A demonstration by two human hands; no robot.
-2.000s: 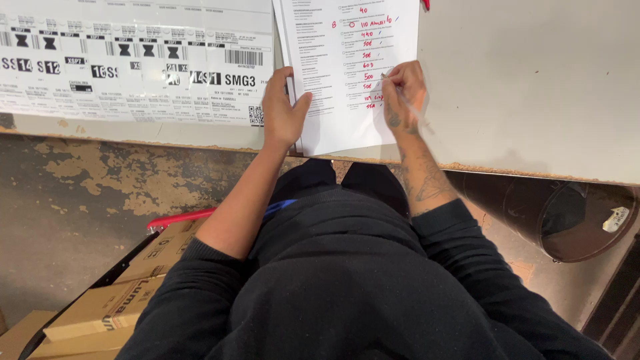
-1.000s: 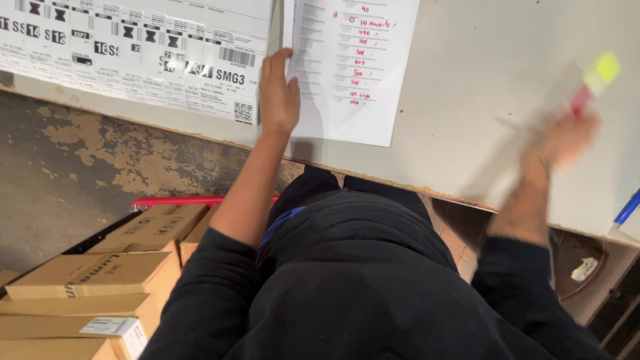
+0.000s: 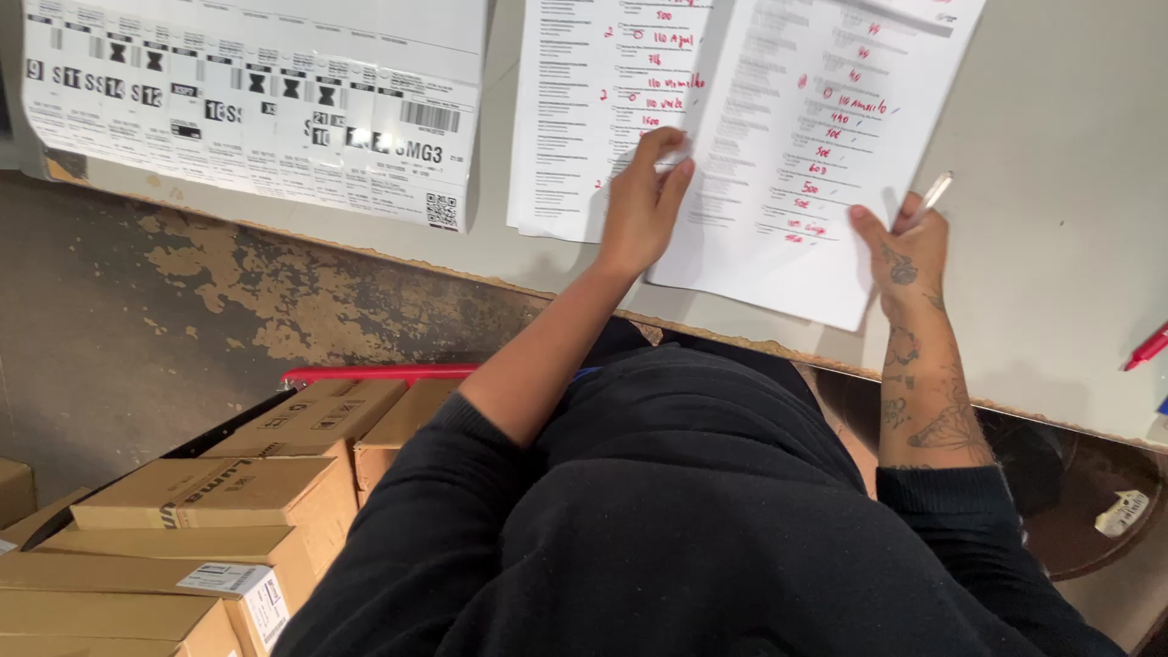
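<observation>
A printed sheet with red handwriting lies tilted on the table, its right edge held by my right hand, which also holds a clear-barrelled pen. My left hand has its thumb and index finger at the left edge of that sheet, over another marked sheet on a paper stack. Whether the left fingers pinch a page is not plain. Both sheets carry printed lines and red notes. Tattoos show on my right forearm.
Printed label sheets lie on the table at the left. A red marker is at the right edge. Cardboard boxes stand below left beside a red bar. A dark round container is below right.
My right hand was writing on the sheet, swung right with a blurred pink and yellow item, and is now back at the paper. The top sheet has shifted right, revealing another marked sheet.
</observation>
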